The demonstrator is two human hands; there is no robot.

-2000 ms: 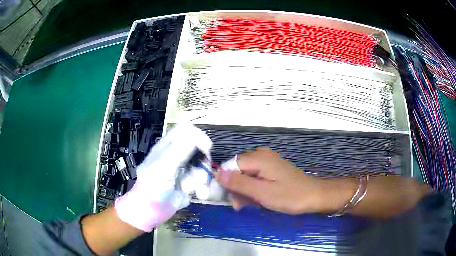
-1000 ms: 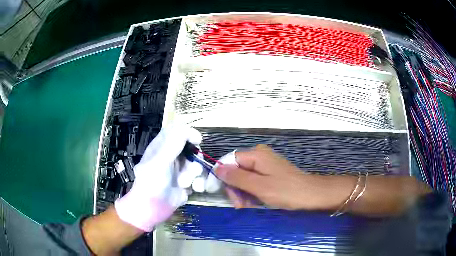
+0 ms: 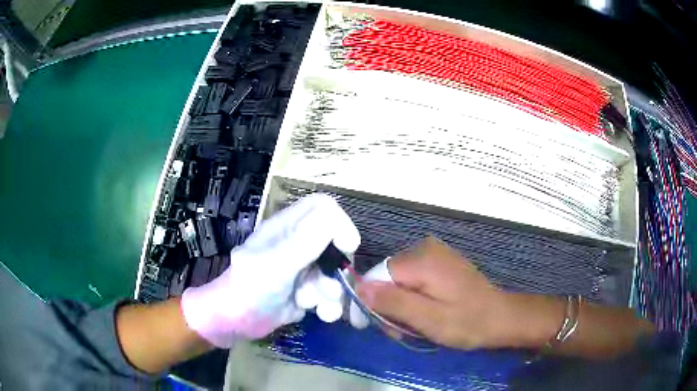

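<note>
My left hand [image 3: 271,275], in a white glove with a pink cuff, holds a black connector housing [image 3: 332,260] between thumb and fingers. Red, white and blue wires [image 3: 353,292] come out of the housing and trail right, under my right hand. My right hand [image 3: 432,294], bare with white coverings on fingertips, is just right of the housing, its fingers on the wires. The wires' far ends are hidden or blurred. Both hands are above the black wires [image 3: 489,243] and blue wires [image 3: 367,347] of the white sorting tray [image 3: 294,141].
Black housings [image 3: 248,103] fill the tray's left column. Red wires [image 3: 474,69] lie in the far row, white wires [image 3: 451,149] in the row before it. Finished harnesses [image 3: 663,221] are heaped right of the tray. The green table top [image 3: 92,168] is at the left.
Both hands and the housing appear a little farther right in view. The tray appears tilted, as the view has turned. The wires now curve visibly below my right hand.
</note>
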